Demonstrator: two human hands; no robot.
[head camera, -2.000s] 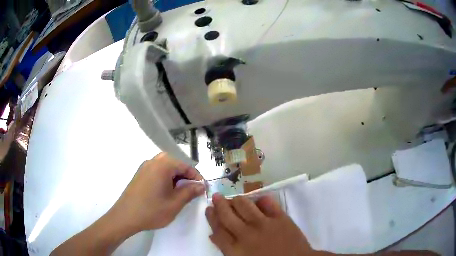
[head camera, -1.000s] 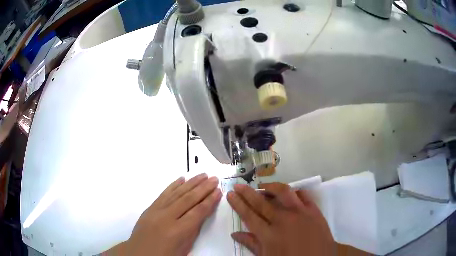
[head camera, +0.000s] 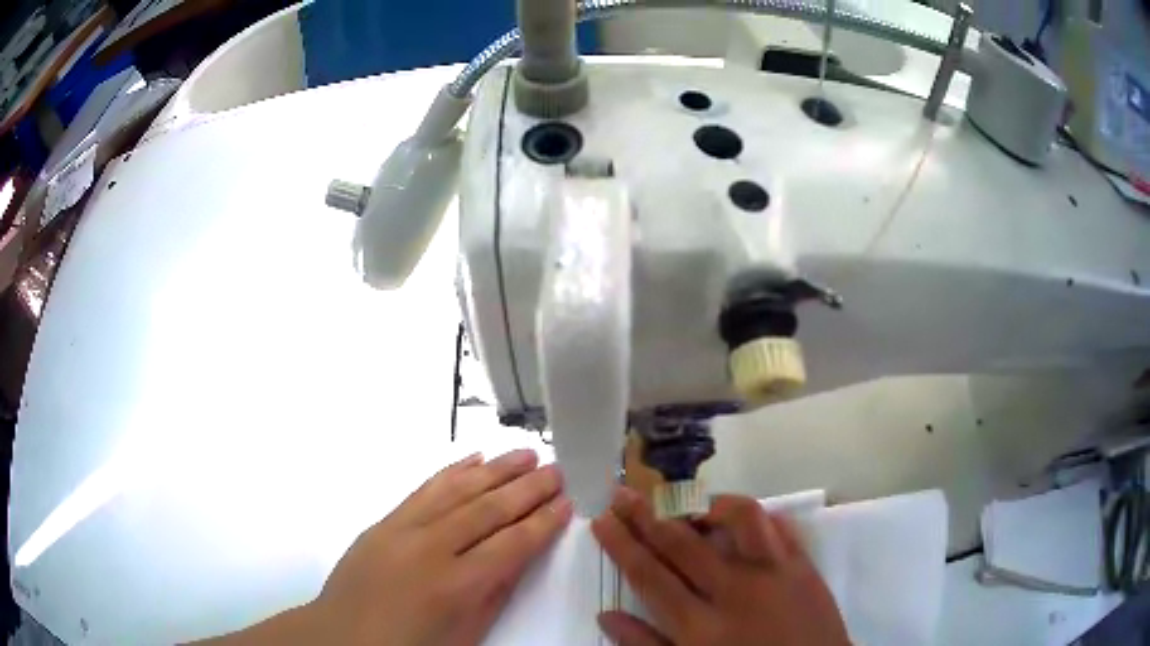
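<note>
A white garment panel (head camera: 870, 549) with thin dark parallel stitch lines lies at the front of the machine bed. My left hand (head camera: 448, 549) lies flat on it, left of the lines, fingers close together. My right hand (head camera: 725, 568) lies on it right of the lines, fingers bent, near the tension knob (head camera: 767, 366). The cream sewing machine head (head camera: 681, 240) stands over the fingertips. A long white lever or cover (head camera: 585, 341) on its front hides the needle and presser foot.
An oval machine lamp (head camera: 406, 208) hangs on a metal neck at the head's left. A small white pad (head camera: 1044, 536) and dark looped handles (head camera: 1126, 530) lie at the right. The white machine table (head camera: 214, 341) extends left; clutter lies beyond its left edge.
The view has shifted, and the machine head appears further right. My left hand has gone from pinching the cloth edge to lying flat. The white lever now stands before the needle area.
</note>
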